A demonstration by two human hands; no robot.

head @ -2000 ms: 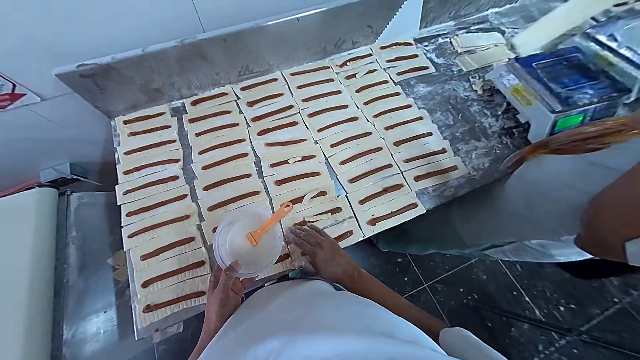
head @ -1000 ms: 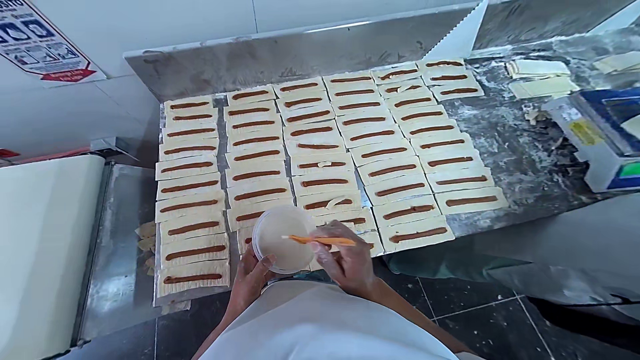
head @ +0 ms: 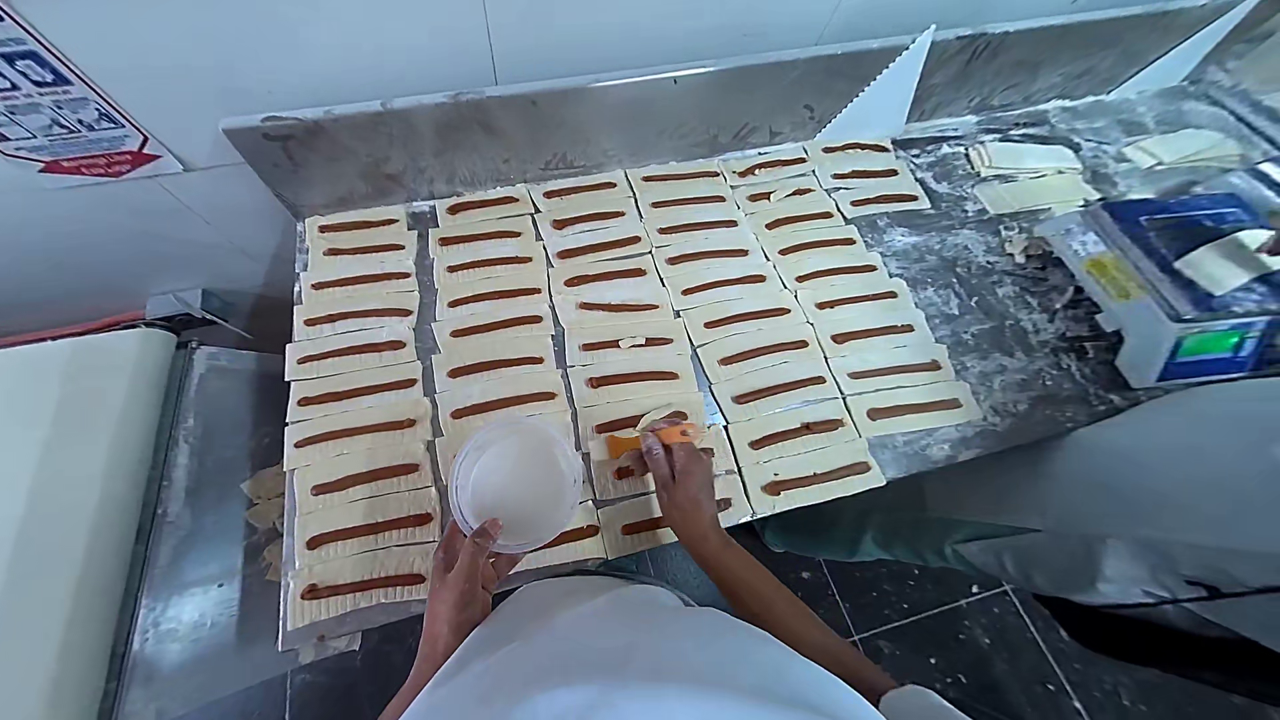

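Note:
My left hand (head: pixel 468 570) grips a clear round tub (head: pixel 515 484) with whitish contents, held over the front of the dough rows. In my right hand (head: pixel 683 485) is an orange brush (head: pixel 640 440), held low over a dough piece in the middle column near the front; its tip is hard to make out. Rectangular dough pieces (head: pixel 785 389), each with a brown strip of filling (head: pixel 632 379), lie in columns on the metal table. Small dough scraps (head: pixel 632 342) rest on a few of them.
A digital scale (head: pixel 1150 290) stands at the right, with a co-worker's hand and a dough piece at its edge. Stacked dough sheets (head: pixel 1030 160) lie behind it. A white serrated scraper (head: pixel 885 90) leans on the metal backsplash (head: pixel 600 135). The co-worker's body (head: pixel 1080 480) is close on the right.
My right hand has moved the orange brush from over the tub to the dough at its right. The tub stays in my left hand. The view has shifted.

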